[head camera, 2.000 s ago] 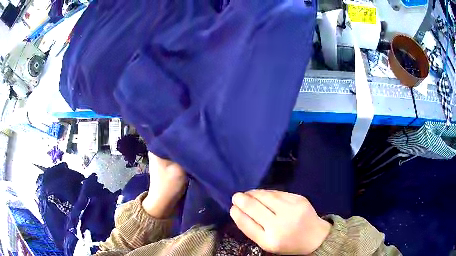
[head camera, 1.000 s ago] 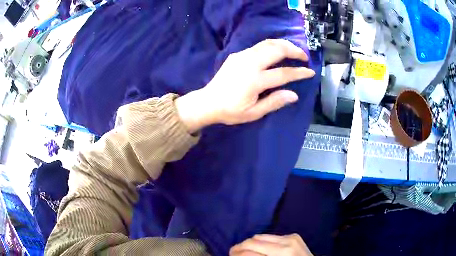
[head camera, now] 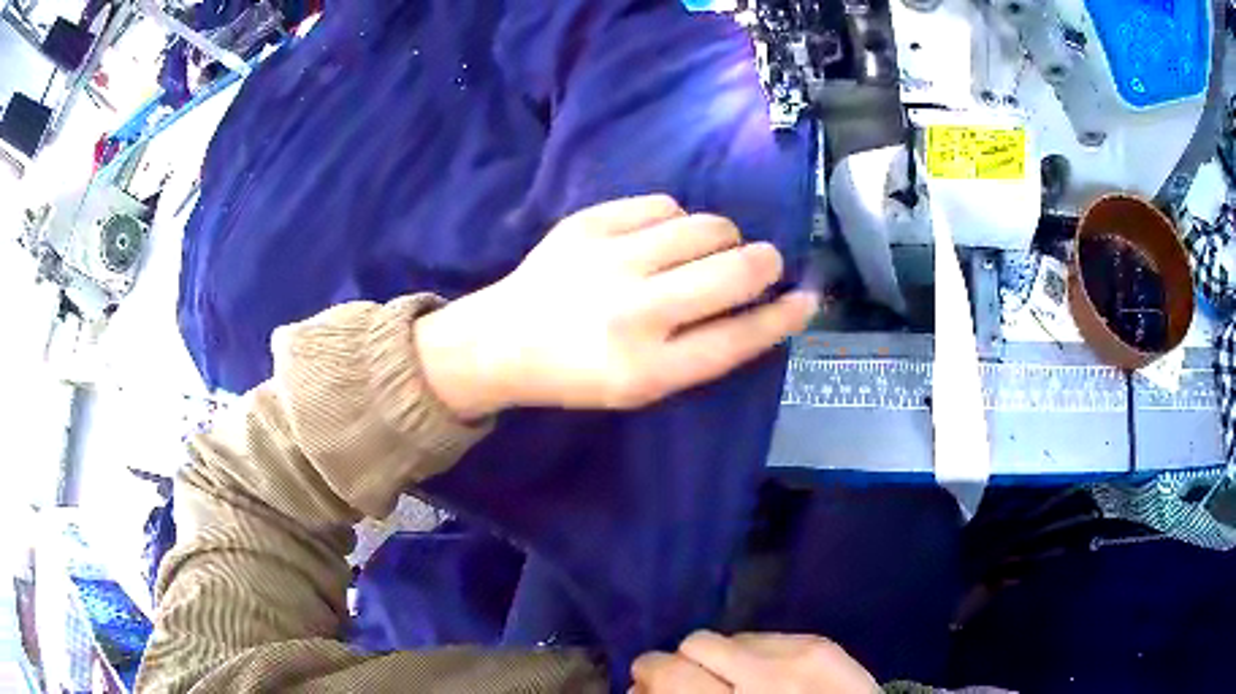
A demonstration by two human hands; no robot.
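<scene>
A large navy garment piece covers the machine table and hangs over its front edge towards my lap. My left hand lies palm down on it, some fingers bent and one reaching to its right edge; whether it grips the cloth I cannot tell. My right hand, cut off by the bottom edge, has its fingers closed on the cloth's lower edge. The sewing machine's dark metal needle area is just beyond the cloth's right edge, by a bright light spot. The cloth hides the presser foot.
A white tape hangs over the ruler-marked table edge. A brown round container with dark items stands right of the yellow-stickered machine part. Striped cloth hangs at right. Another machine is at far left.
Since one second ago, my left hand has moved slightly left and down, its fingers now more bent. The cloth edge lies further left in view. Earlier, my left hand was below the cloth at lower left.
</scene>
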